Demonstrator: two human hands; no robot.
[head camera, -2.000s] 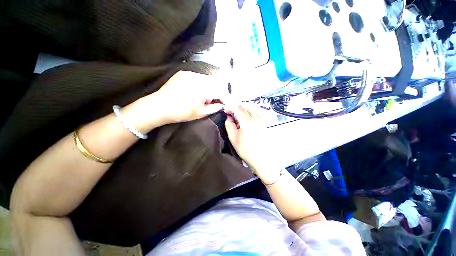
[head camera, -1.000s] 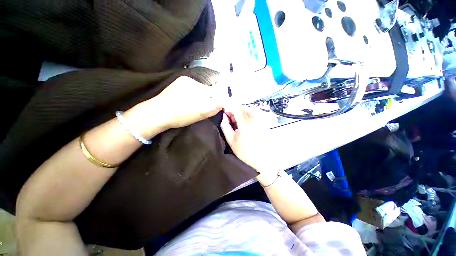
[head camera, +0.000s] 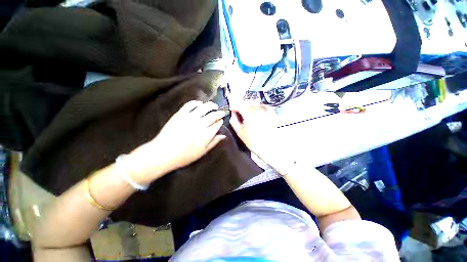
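A large dark brown garment piece (head camera: 118, 112) lies left of and in front of the sewing machine head (head camera: 317, 30). My left hand (head camera: 192, 130) rests on the cloth, fingers bent and fingertips at its right edge by the needle area. My right hand (head camera: 251, 125) is close beside it, its thumb and fingers pinching the cloth edge. The fingertips of both hands almost meet. The needle area is overexposed, so the needle and presser foot cannot be made out clearly. A curved chrome guard (head camera: 303, 66) stands on the machine's front.
Thread snips (head camera: 345, 109) with orange-red handles lie on the white table (head camera: 312, 123) right of my hands. A black strap (head camera: 406, 41) hangs over the machine head. A dark red frame (head camera: 363, 65) sits beneath it. Cardboard (head camera: 133, 240) is below left; a blue-framed bin (head camera: 383, 169) is below right.
The view has shifted, showing more of the table and the snips. My left hand has spread its fingers over the cloth. My right hand stays at the edge.
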